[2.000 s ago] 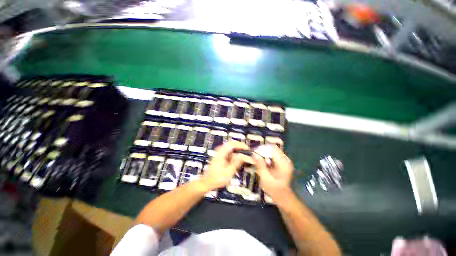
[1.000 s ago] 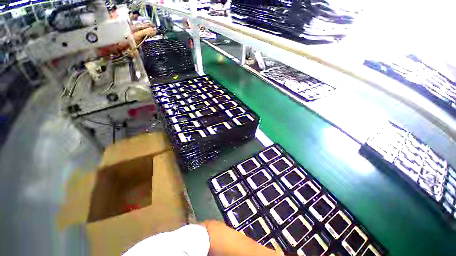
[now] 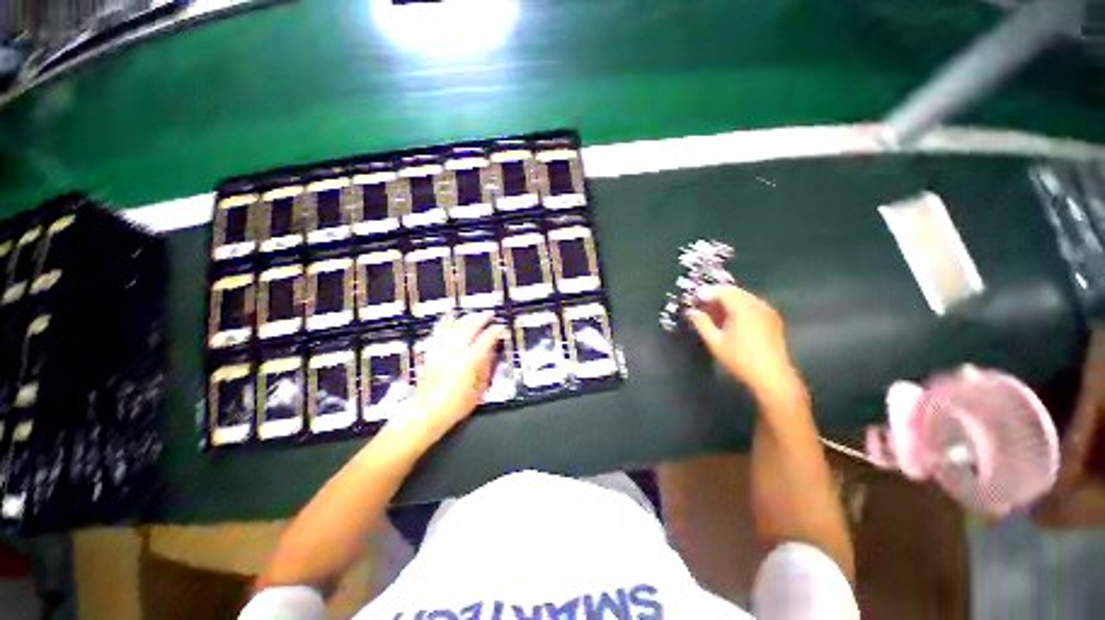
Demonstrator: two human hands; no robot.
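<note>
A black component tray (image 3: 412, 315) lies flat on the dark green bench, with three rows of phone display units (image 3: 381, 283) that have dark screens and pale gold ends. My left hand (image 3: 458, 361) rests over the front row, right of its middle, fingers on or just above the units. It partly covers units there, and whether it grips one cannot be told. My right hand (image 3: 739, 333) has its fingertips at the lower edge of a loose pile of tiny silvery parts (image 3: 703, 269) right of the tray. Whether a part is between the fingertips is too small to tell.
Stacked black trays (image 3: 91, 363) stand at left. A pale flat card (image 3: 932, 252) lies at right. A pink fan (image 3: 977, 438) is at the front right edge. A green conveyor belt (image 3: 315, 85) runs behind the white rail (image 3: 739, 147). A cardboard box (image 3: 182, 569) is below at left.
The view has swung from the left side back to the tray. Two seconds ago both hands were together over the tray; now they are apart, the right at the small parts.
</note>
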